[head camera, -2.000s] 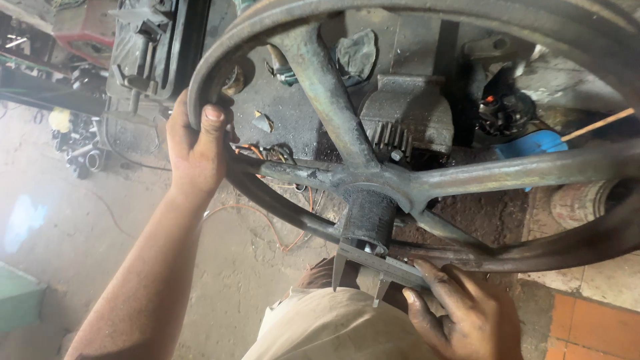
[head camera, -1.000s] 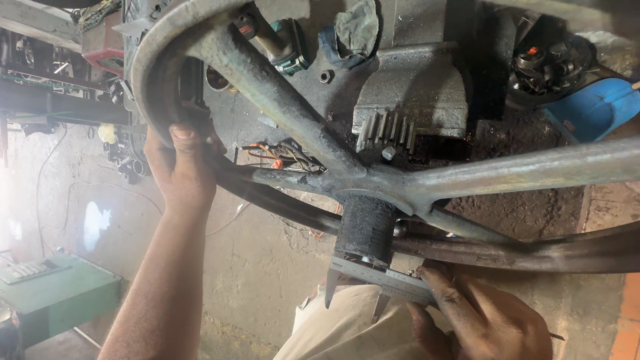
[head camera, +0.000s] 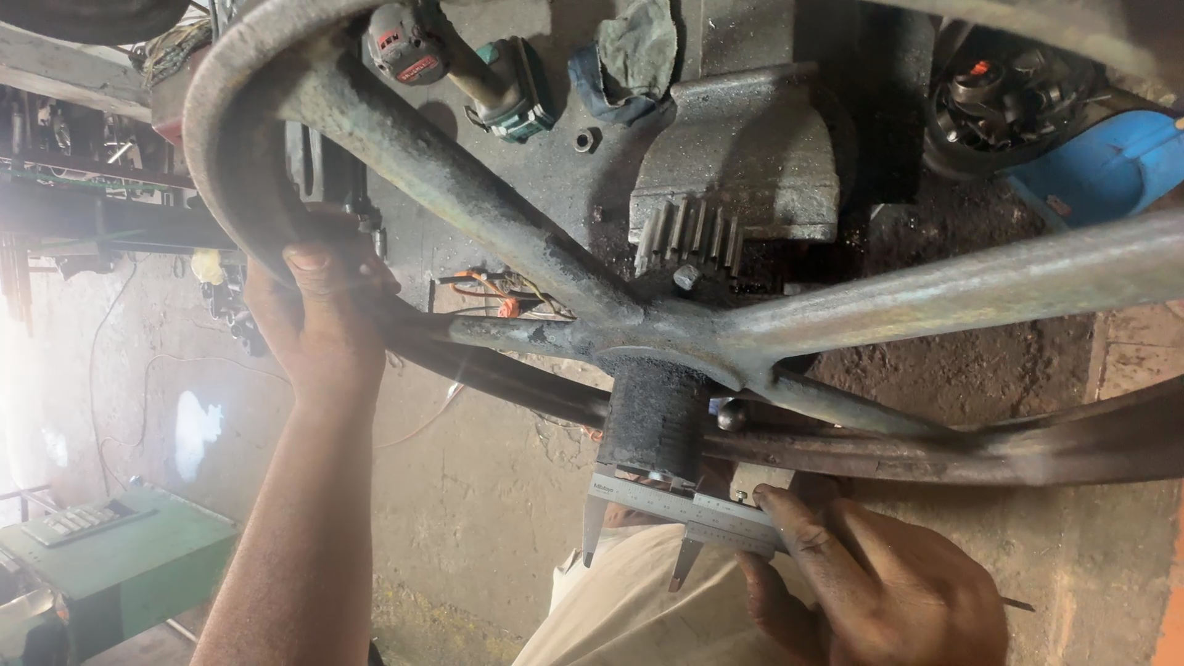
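A large spoked metal wheel (head camera: 444,176) fills the view, and my left hand (head camera: 319,305) grips its rim at the left. From the wheel's hub a dark cylindrical shaft end (head camera: 653,412) juts toward me. My right hand (head camera: 879,583) holds a steel vernier caliper (head camera: 684,509) by its sliding part, at the shaft's near end. The caliper's long jaws stand apart and point toward my lap, with nothing between them. Its other side lies against or close to the shaft's end face; exact contact cannot be told. Behind the hub is a toothed gear (head camera: 689,236).
Beyond the wheel are a cordless power tool (head camera: 504,88), a rag (head camera: 634,55), a loose nut (head camera: 585,140) and a metal housing (head camera: 740,157). A blue scoop-like container (head camera: 1101,166) lies at the right, beside a bowl of metal parts (head camera: 1004,102). A green cabinet (head camera: 139,564) stands lower left.
The view has shifted and come closer to the hub. My left hand stays on the rim and my right hand keeps the caliper at the shaft end.
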